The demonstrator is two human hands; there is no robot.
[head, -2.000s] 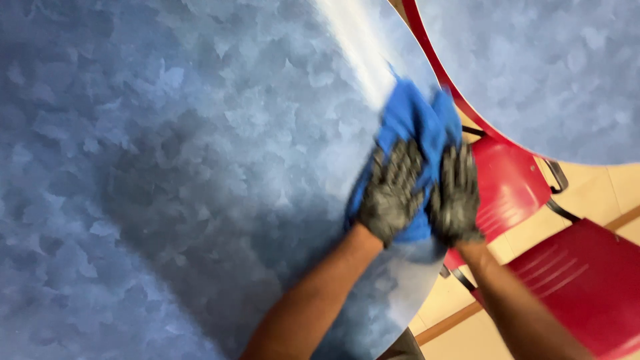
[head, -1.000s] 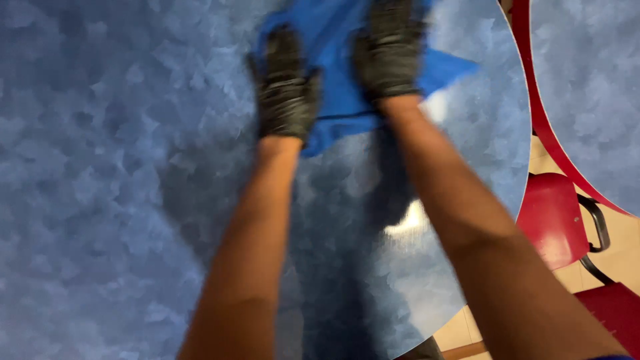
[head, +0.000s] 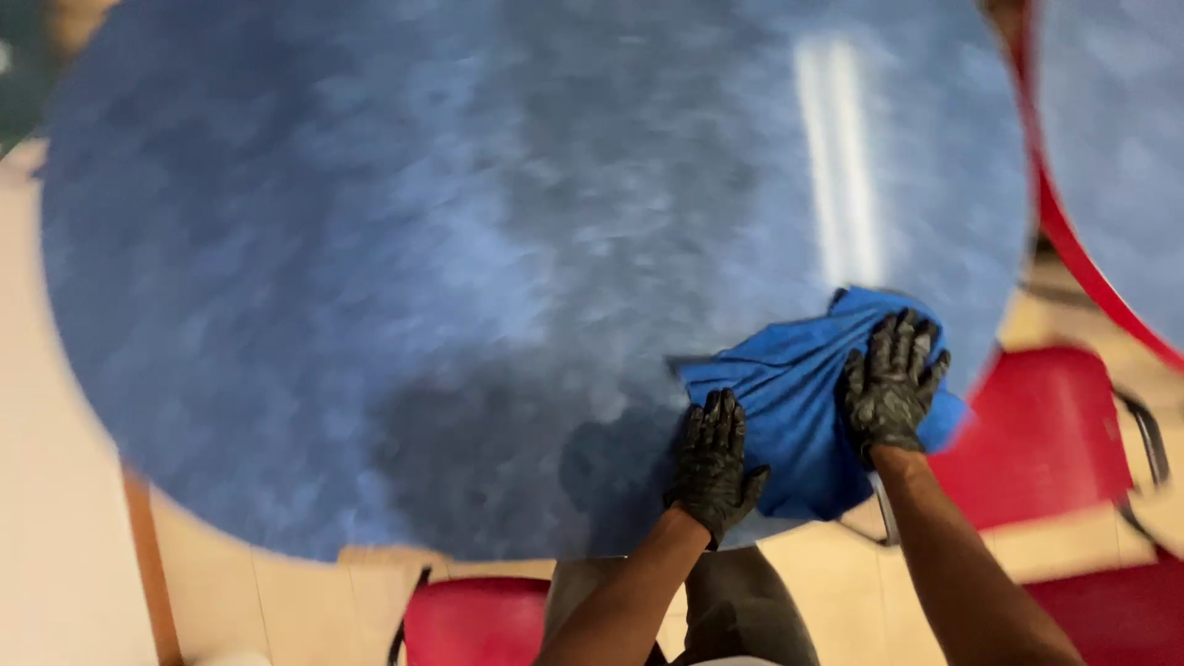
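A crumpled blue cloth (head: 795, 398) lies on the round blue mottled tabletop (head: 592, 231), near its lower right edge. My right hand (head: 893, 379), in a black glove, presses flat on the cloth's right part with fingers spread. My left hand (head: 715, 458), gloved in black too, rests flat by the table's near edge, its fingers against the cloth's left side. Neither hand's fingers are curled around the cloth. A bright streak of reflected light crosses the tabletop above the cloth.
Red chairs stand at the right (head: 1041, 435), at the lower right corner (head: 1119, 610) and below the near edge (head: 476, 620). Another blue table with a red rim (head: 1091, 268) is at the right. A pale wall or surface (head: 55, 444) is at the left.
Both hands and the cloth have come from farther across the tabletop back to its near right edge. My left hand now lies at the cloth's side. The view has swung, showing more table.
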